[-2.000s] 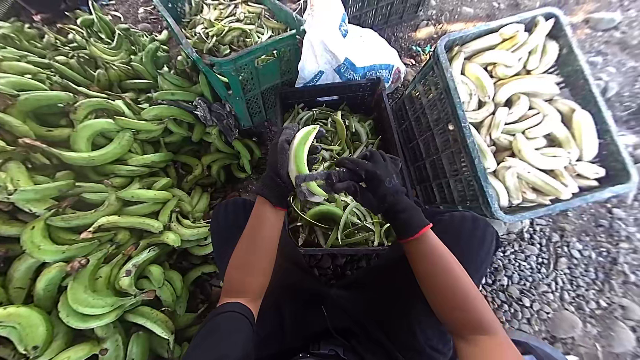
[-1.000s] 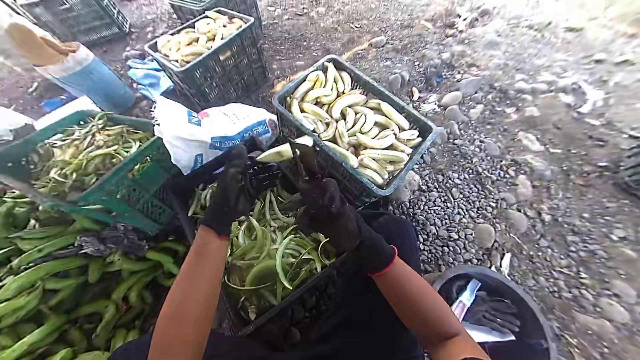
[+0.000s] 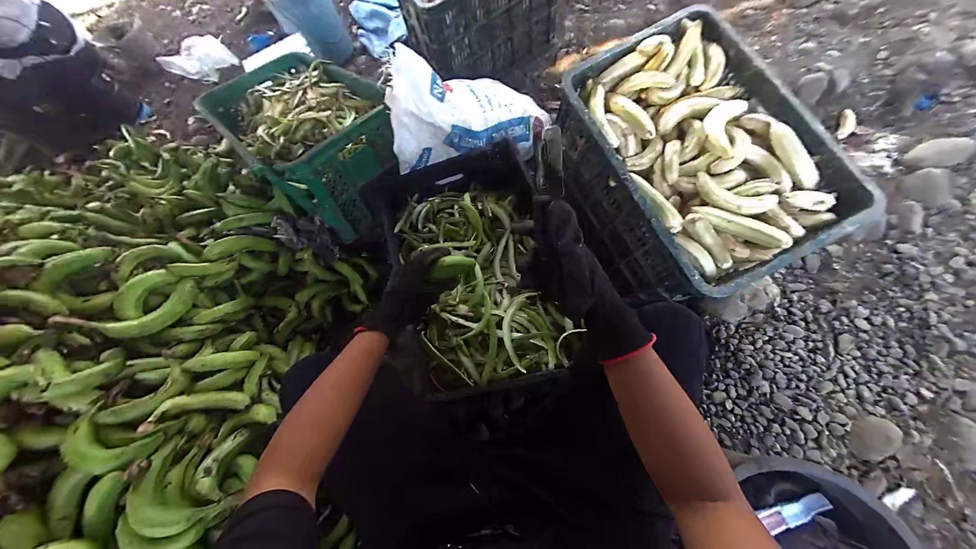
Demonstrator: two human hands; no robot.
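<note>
My left hand (image 3: 408, 290), in a black glove, is closed around a green plantain (image 3: 451, 267) above a black crate (image 3: 488, 387) of green peel strips (image 3: 507, 328). At that crate's right side, my right hand (image 3: 564, 263), gloved in black with a red cuff, grips a dark tool (image 3: 550, 164) that points up; its blade is too dark to make out. To the right a dark crate (image 3: 713, 290) holds peeled plantains (image 3: 732, 198). Unpeeled green plantains (image 3: 152, 305) lie in a large heap on the left.
Behind the heap stands a green crate (image 3: 335, 171) of peels, with a white printed sack (image 3: 465, 114) beside it. Another dark crate (image 3: 480, 34) is at the back. A grey tub (image 3: 831, 473) sits at the lower right on gravel (image 3: 801, 366). Part of a person (image 3: 61, 76) shows upper left.
Two seconds ago my left hand held a partly peeled plantain; now it holds a green one. My hands have moved apart. The view swung right, then back left.
</note>
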